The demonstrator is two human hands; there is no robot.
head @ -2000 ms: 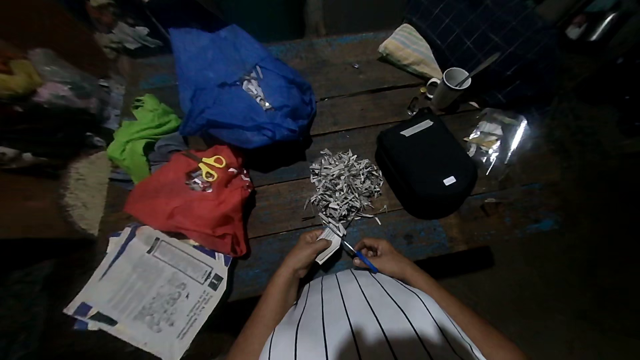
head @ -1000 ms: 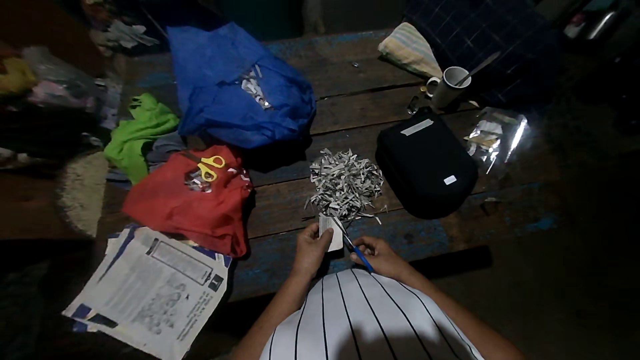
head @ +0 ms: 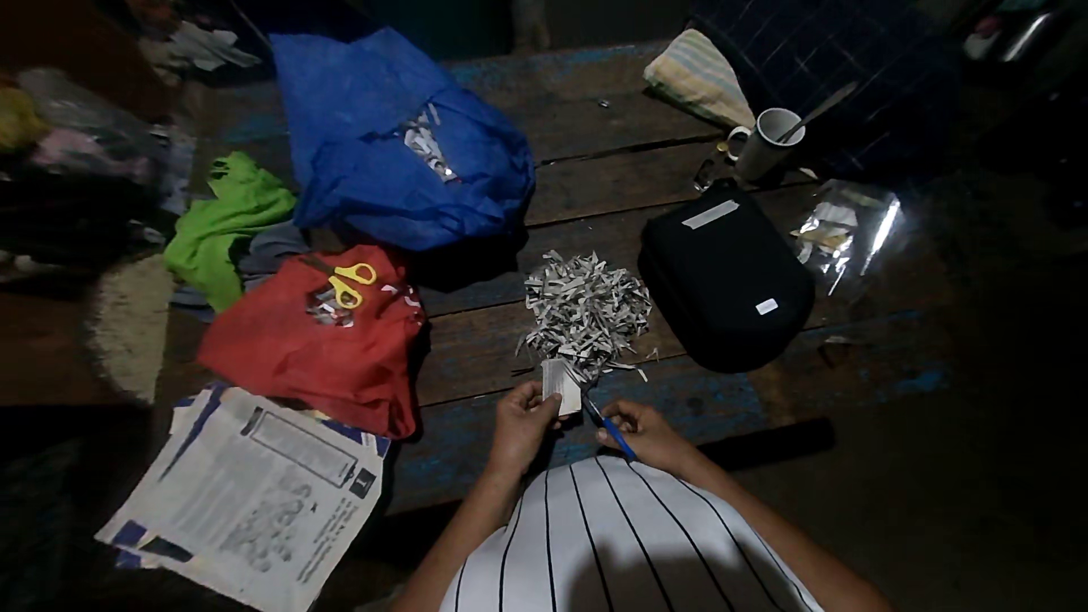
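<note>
My left hand (head: 525,425) pinches a small piece of printed paper (head: 562,387) between thumb and fingers. My right hand (head: 646,433) holds scissors with blue handles (head: 619,437), their blades at the paper's right edge. Just beyond both hands lies a heap of thin cut paper strips (head: 585,313) on the wooden table (head: 595,191). Whether the blades are apart or closed is too small to tell.
Left: a blue cloth bag (head: 399,144), a red bag (head: 319,348) with yellow-handled scissors (head: 348,285), a green cloth (head: 225,221), printed sheets (head: 255,501). Right: a black case (head: 727,276), a mug (head: 769,140) with a spoon, a clear plastic bag (head: 850,234), a striped cloth (head: 699,78).
Two seconds ago the paper piece in my left hand was tilted; it now stands more upright in view. My right hand has stayed in about the same place with the scissors.
</note>
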